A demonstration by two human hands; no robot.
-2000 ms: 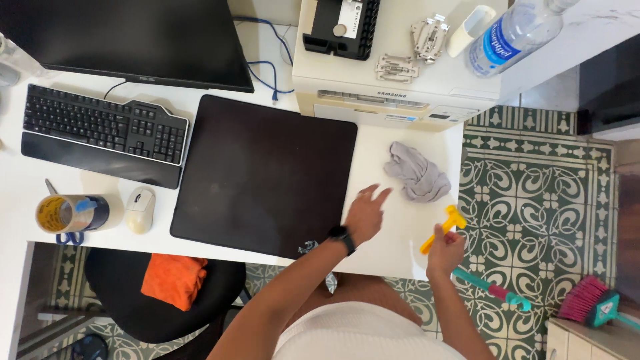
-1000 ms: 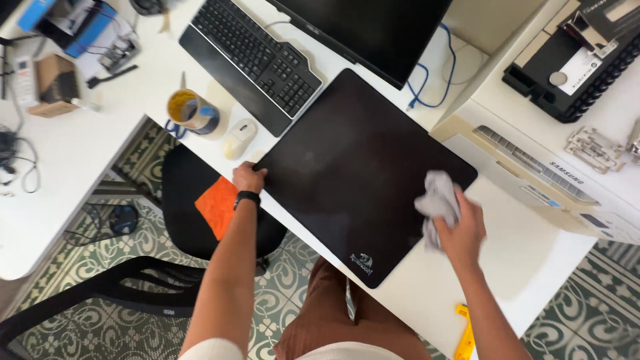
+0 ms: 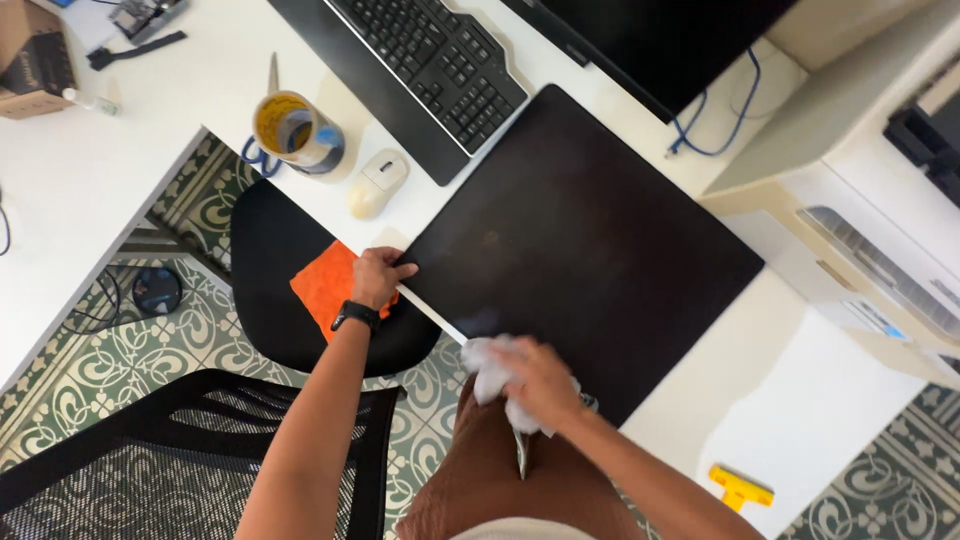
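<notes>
A large black desk mat [image 3: 577,247] lies on the white desk. My left hand [image 3: 381,279], with a dark watch at the wrist, grips the mat's left corner, thumb on top. My right hand [image 3: 541,381] is shut on a crumpled light grey cloth [image 3: 491,367] at the mat's near edge; hand and cloth are blurred, and the hand covers part of the mat. A yellow scraper-like tool [image 3: 741,486] rests on the desk at the lower right, away from both hands.
Beyond the mat are a black keyboard [image 3: 450,71] and a monitor [image 3: 645,45]. A pale mouse [image 3: 377,184] and a tape roll [image 3: 298,133] stand to its left. A boxy white appliance [image 3: 885,247] is at right. An orange cloth [image 3: 326,289] lies on a black chair [image 3: 262,247].
The grey cloth lay on the desk two seconds ago and is now in my right hand, which has moved from the mat's right side to its near edge. My left hand has taken the mat's corner.
</notes>
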